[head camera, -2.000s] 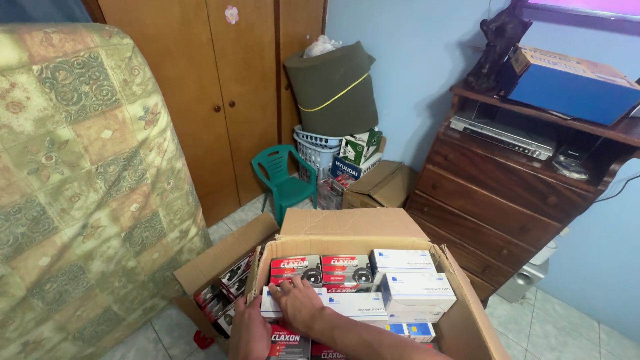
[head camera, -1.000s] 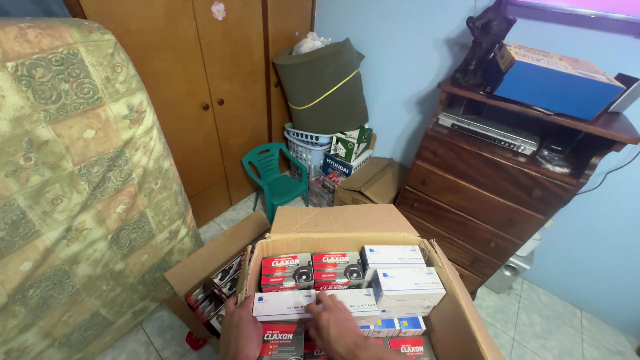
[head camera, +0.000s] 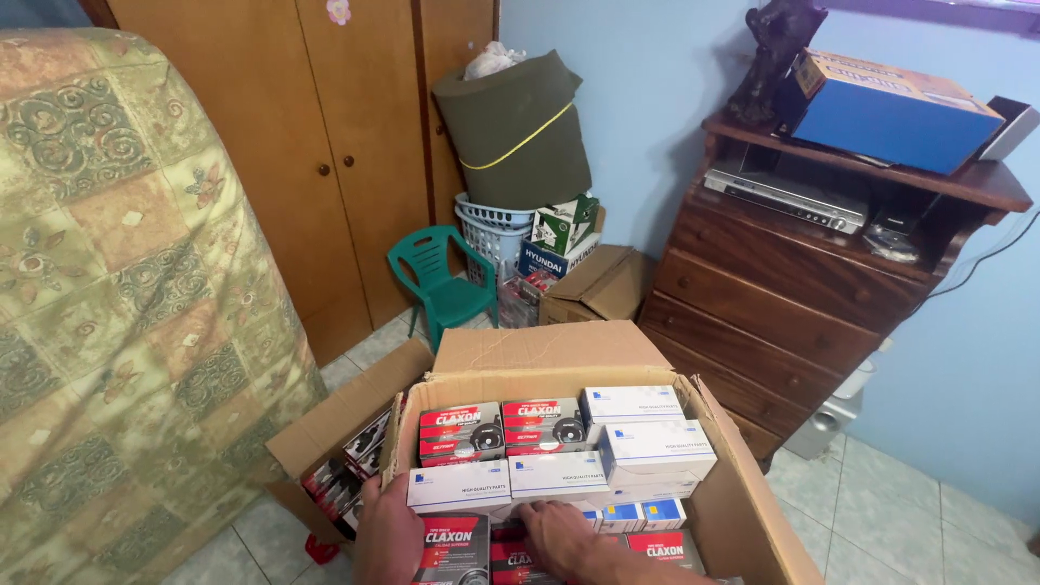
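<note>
A large open cardboard box (head camera: 751, 479) holds red, black and grey horn boxes (head camera: 461, 431), several white parts boxes (head camera: 658, 455) and small blue and white boxes (head camera: 621, 517). My left hand (head camera: 388, 528) rests at the box's left wall, its fingers by the end of a white carton (head camera: 459, 486) and a horn box standing in front. My right hand (head camera: 561, 532) lies inside, fingertips against the lower edge of a second white carton (head camera: 559, 475). Whether the right fingers grip anything cannot be told. The palm and forearm hide part of the front row.
A second open carton (head camera: 357, 406) with similar boxes stands at the left. Behind are a green plastic chair (head camera: 447, 284), a closed cardboard box (head camera: 605, 280) and laundry baskets (head camera: 496, 236). A patterned mattress (head camera: 138, 325) stands left, a wooden dresser (head camera: 772, 317) right.
My right hand has moved back toward the front of the box from the row of white cartons. Two white cartons now lie side by side there, more plainly visible. My left hand stays near the left wall.
</note>
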